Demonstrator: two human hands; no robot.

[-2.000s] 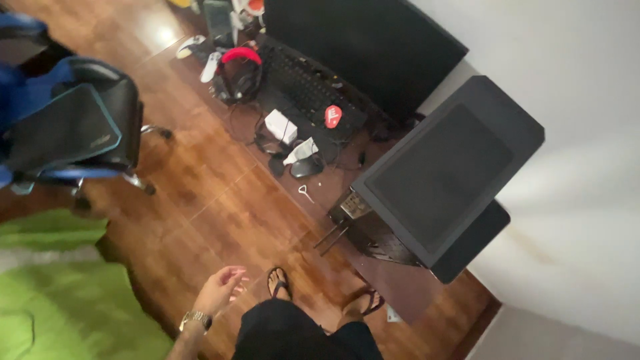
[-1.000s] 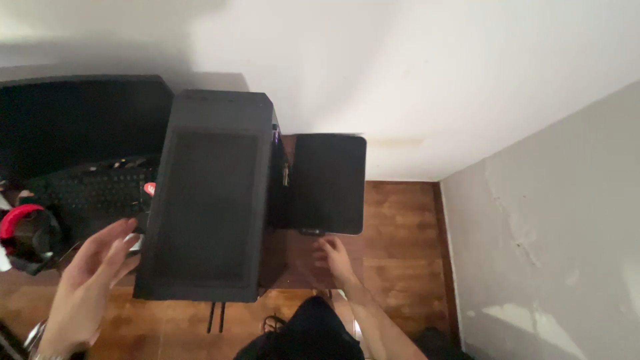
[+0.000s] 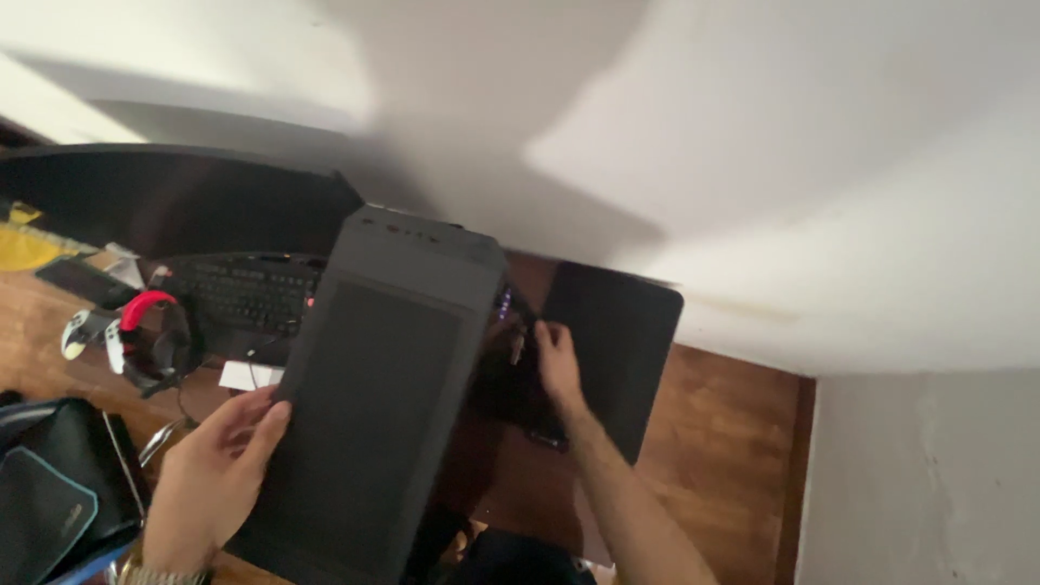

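Observation:
A black computer tower case (image 3: 382, 390) stands on the dark desk (image 3: 520, 479), seen from above, its top panel with a large dark mesh. My left hand (image 3: 219, 471) rests against the left edge of the case, thumb on its top and fingers at the side. My right hand (image 3: 556, 357) reaches to the right of the case, fingertips bent near its side, where small purple lights and a metal part show. What the fingertips touch is too blurred to tell. Beside that hand lies a flat black panel with rounded corners (image 3: 626, 349).
A curved monitor (image 3: 162, 195) stands along the wall at left. In front of it are a black keyboard (image 3: 244, 296), a red and black headset (image 3: 154, 341) and a white game controller (image 3: 77, 333). A black and blue chair (image 3: 57, 504) is at lower left.
The view has swung strongly toward the wall. Since one second ago my right hand has moved from the panel's near edge up between the panel and the case. My left hand has come onto the case's edge.

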